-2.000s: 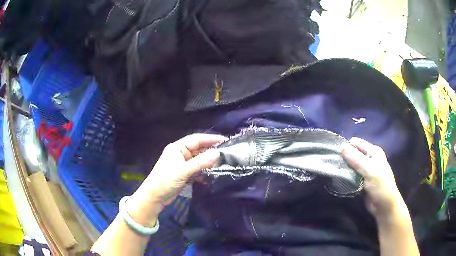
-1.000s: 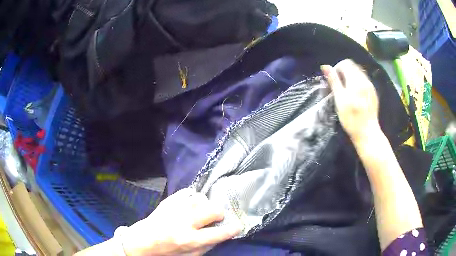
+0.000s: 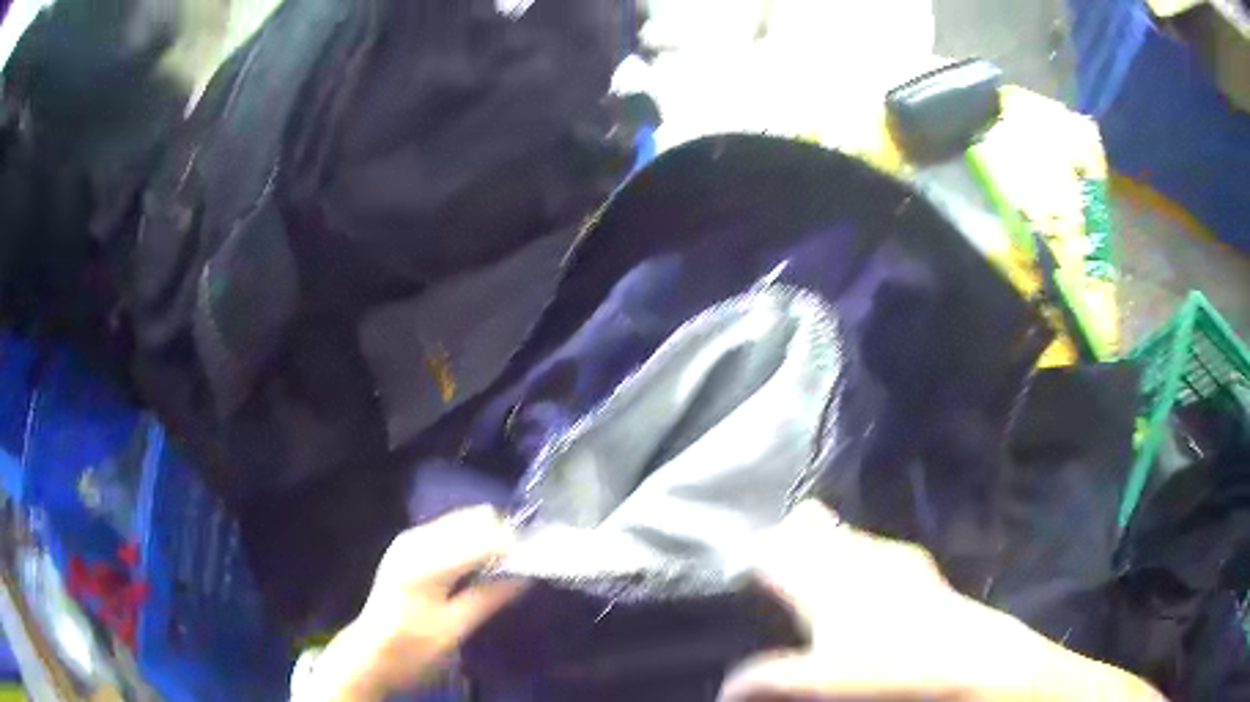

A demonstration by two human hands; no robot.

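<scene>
A dark denim garment (image 3: 946,274) lies across the lap, its open tube-like end (image 3: 685,425) facing up with a light grey inside and a whitish frayed edge. My left hand (image 3: 425,597) grips the near left part of this edge. My right hand (image 3: 877,610) grips the near right part, blurred and partly cut off by the lower picture edge. The far end of the opening lies free on the dark cloth.
A mallet (image 3: 946,107) with a black head and green handle lies on the yellow-and-white wrapped stool (image 3: 1069,151). A blue crate (image 3: 192,562) and heaped dark garments (image 3: 411,137) are at left, a green crate (image 3: 1165,398) at right.
My right hand has moved from the far end of the opening down to its near edge. My left hand has moved slightly left. The opening's far end is released, and the view has shifted.
</scene>
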